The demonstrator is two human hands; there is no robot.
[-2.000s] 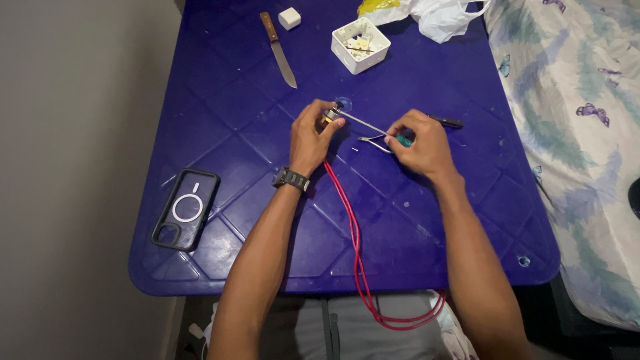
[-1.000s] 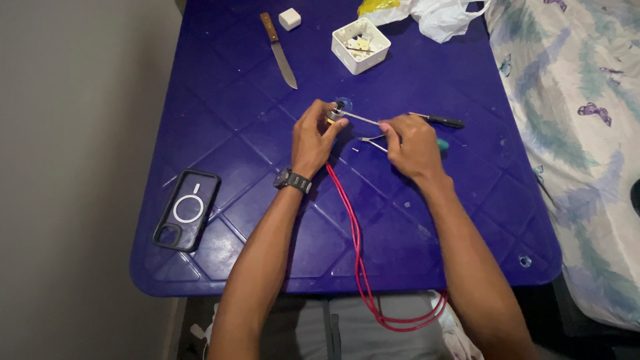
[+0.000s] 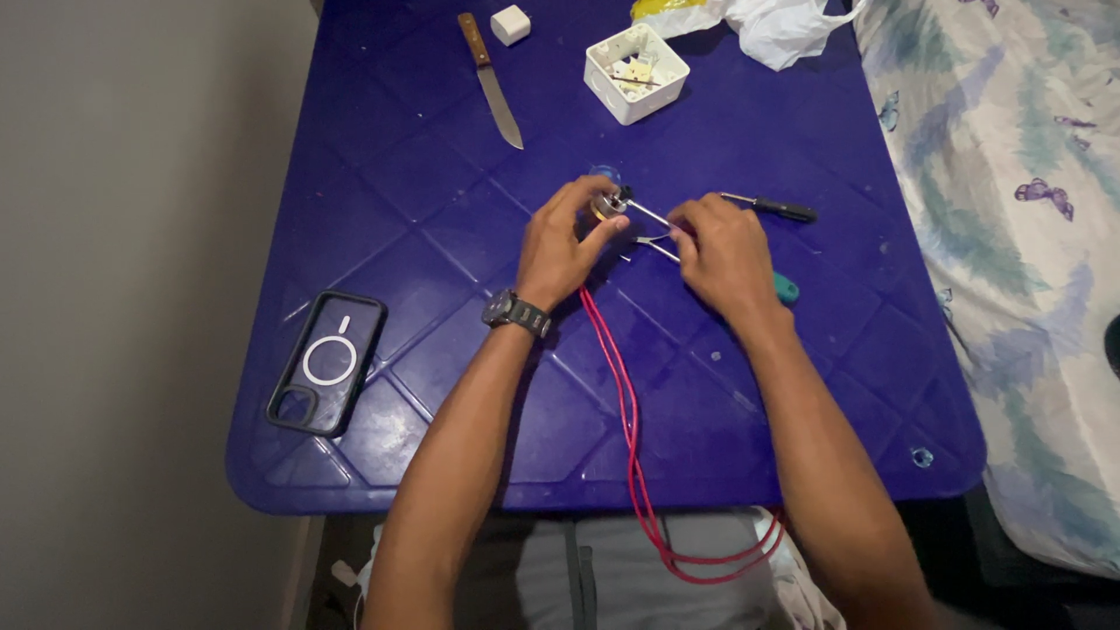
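My left hand [image 3: 564,241], with a watch on its wrist, grips a small round metal fitting [image 3: 610,203] between thumb and fingers. A thin metal shaft [image 3: 649,214] runs from the fitting to the fingertips of my right hand [image 3: 719,249], which is closed on it; its handle is hidden. Red cable [image 3: 623,385] comes out below my left hand and hangs over the table's front edge in a loop. Under my right hand lies a tool with thin metal arms [image 3: 656,247], and a teal handle [image 3: 786,288] shows beyond the wrist. A black-handled screwdriver [image 3: 783,210] lies to the right.
On the blue plastic table [image 3: 420,332] are a phone case [image 3: 328,363], a wooden-handled knife [image 3: 499,105], a white cube-shaped block [image 3: 511,24] and a white square box [image 3: 634,103] holding small parts. White plastic bags [image 3: 779,31] lie at the back. A patterned bedspread [image 3: 1032,262] borders the right side.
My right hand has shifted its hold on the shaft; the teal part at its fingers two seconds ago is not seen there now. My left hand stays at the fitting.
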